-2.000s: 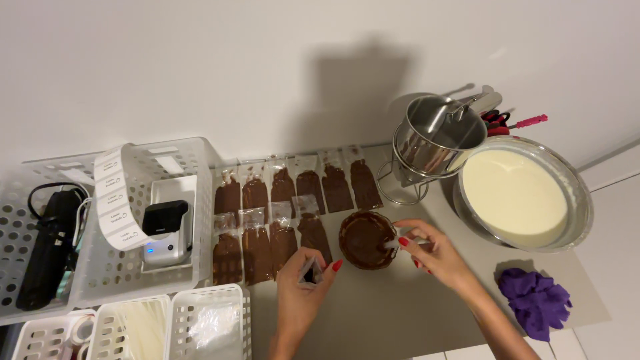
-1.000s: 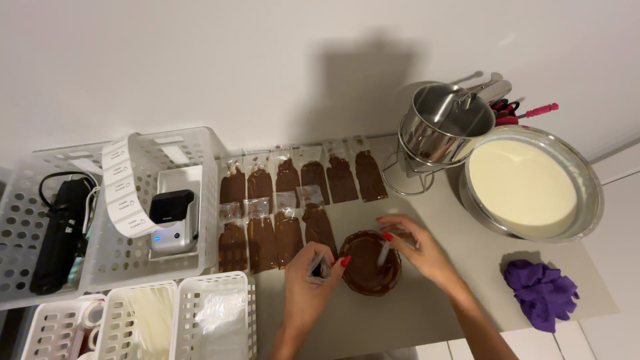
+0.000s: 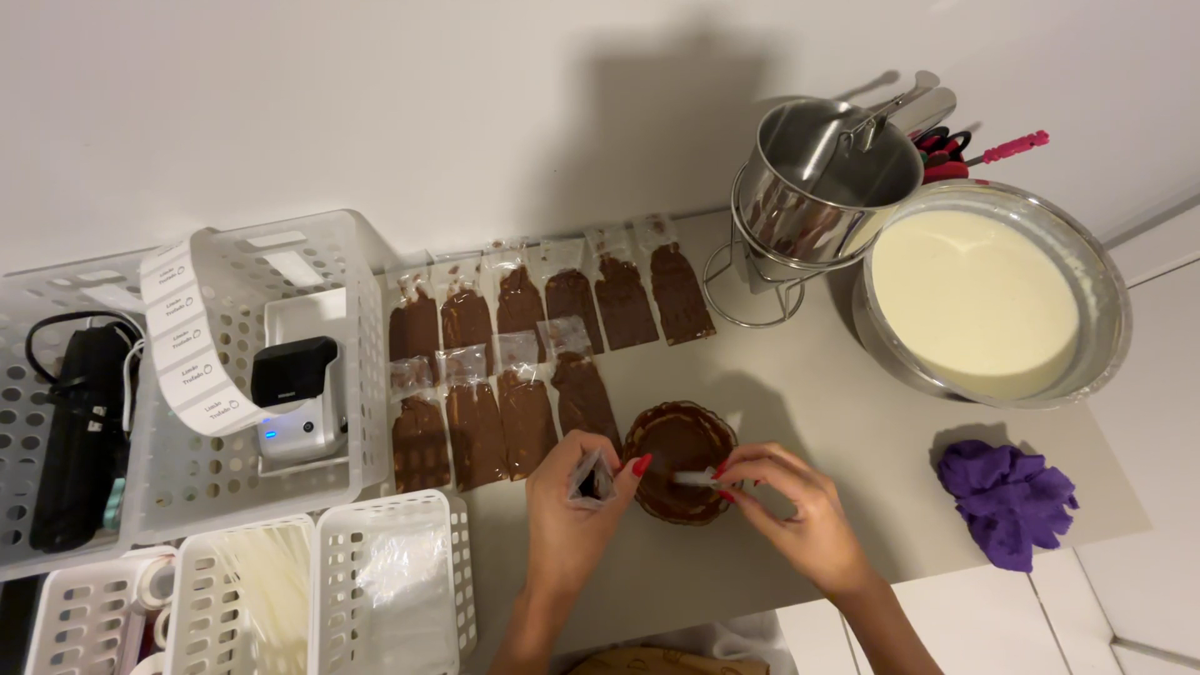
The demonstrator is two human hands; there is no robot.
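Observation:
My left hand (image 3: 574, 511) grips a small clear plastic bag (image 3: 592, 480) with its mouth spread, left of a glass bowl (image 3: 689, 504) holding melted chocolate. Pinched in the fingers of my right hand (image 3: 797, 506) is the handle of a small pale spoon (image 3: 696, 478); its far end lies over the chocolate, and whether it dips in cannot be told. Behind my left hand, several clear bags coated inside with chocolate (image 3: 473, 427) lie flat in two rows.
A steel funnel dispenser (image 3: 811, 225) on a wire stand is behind the bowl. A large metal bowl of cream-coloured mixture (image 3: 975, 300) and a purple cloth (image 3: 1008, 497) are at the right. Plastic baskets (image 3: 356, 375) with a label printer (image 3: 295, 403), plastic bags (image 3: 403, 572) and pale strips line the left.
Little has plainly changed in what the hands hold. My right hand has shifted slightly from the bowl's upper right side toward its lower right, the spoon still in its fingers.

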